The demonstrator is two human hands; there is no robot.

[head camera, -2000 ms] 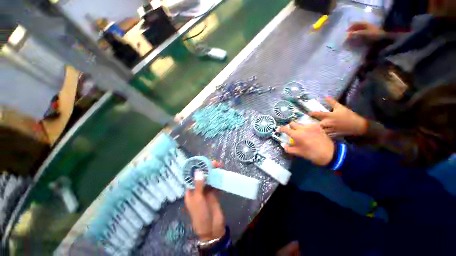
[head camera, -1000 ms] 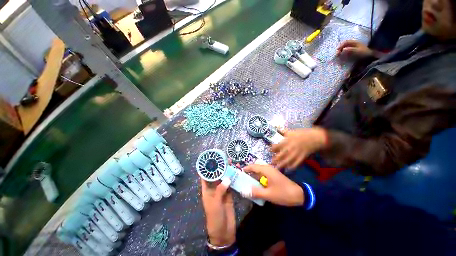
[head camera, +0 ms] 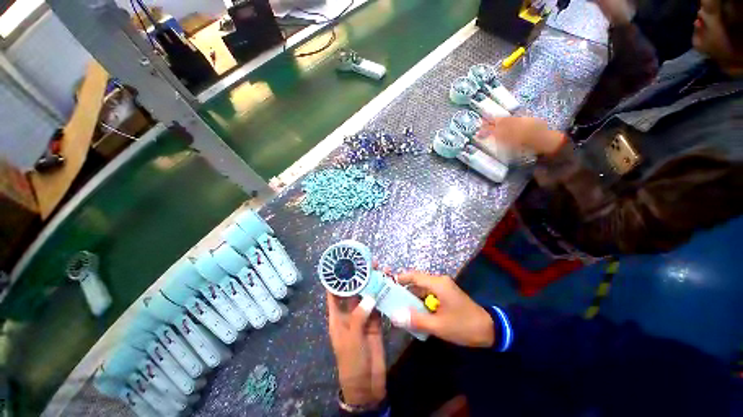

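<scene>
A handheld fan (head camera: 345, 268) with a round mint head and spoked grille is held over the front of the bench, grille facing up. My left hand (head camera: 355, 350) holds it from below at the neck, with a white cap on the thumb. My right hand (head camera: 456, 311) holds the pale handle (head camera: 396, 303), also with a white cap on the thumb; a yellow spot (head camera: 432, 303) shows at its fingers. The handle is partly hidden by both hands.
A row of unfinished fan bodies (head camera: 213, 295) lies left. Beyond are a teal parts heap (head camera: 344, 194), a dark silvery heap (head camera: 376, 148) and a smaller mint heap (head camera: 261, 386). A neighbour's hand (head camera: 521, 135) touches grouped fans (head camera: 482, 161). The green belt (head camera: 301, 122) carries fans.
Since one second ago, my hands and fan have barely moved. The neighbour's hand and two fans have moved from beside my fan to the group farther up the bench. The belt fans have shifted right.
</scene>
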